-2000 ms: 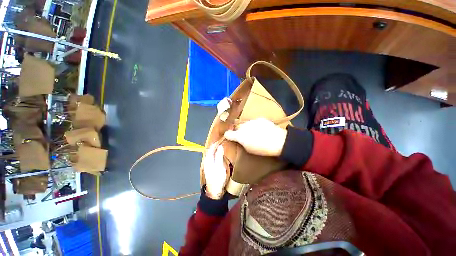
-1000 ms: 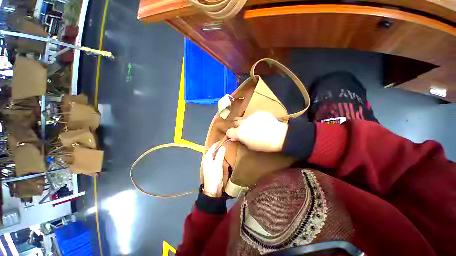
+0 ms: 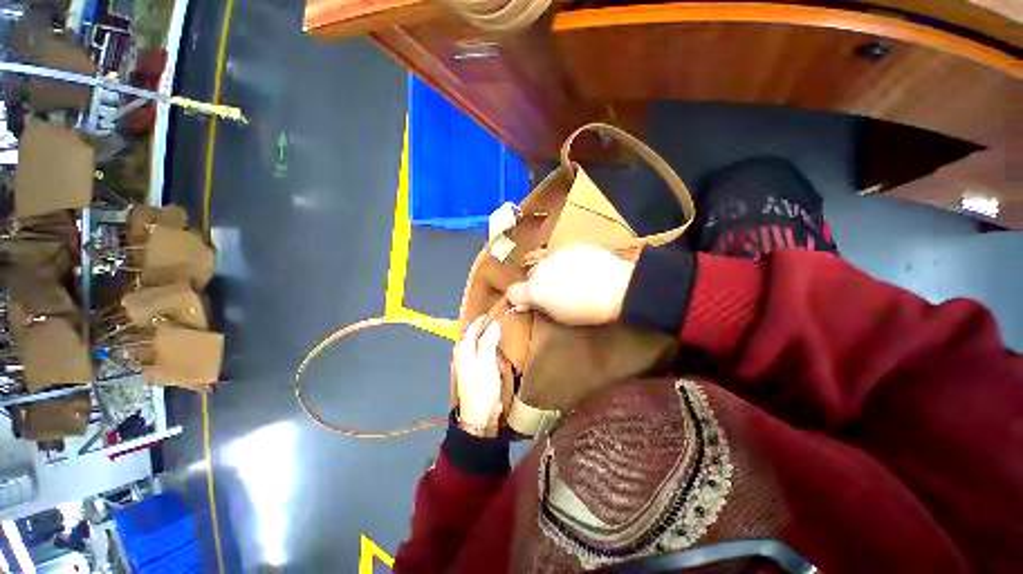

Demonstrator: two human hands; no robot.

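Observation:
A tan handbag point(image 3: 606, 213) lies on the wearer's lap with its brown mouth open. A short tan handle loop point(image 3: 656, 168) stands at its upper end. A long thin shoulder strap point(image 3: 301, 376) loops out to the left. A white wrap point(image 3: 504, 220) is at the bag's edge. My left hand point(image 3: 480, 370) holds the near left part of the bag's inner edge. My right hand point(image 3: 574, 286) reaches over the bag and pinches the inner edge close to my left fingertips. Anything small between the fingertips is hidden.
A reddish-brown wooden desk point(image 3: 718, 79) with coiled tan straps point(image 3: 494, 9) runs across the top. A blue bin point(image 3: 460, 157) is on the floor beneath its left end. A black printed item point(image 3: 763, 207) is at the right. Racks of tan bags point(image 3: 56, 168) stand at the far left.
Both hands stay at the same inner edge, with only slight finger shifts. The view has moved a little, so the desk, bin and racks sit slightly further up or left.

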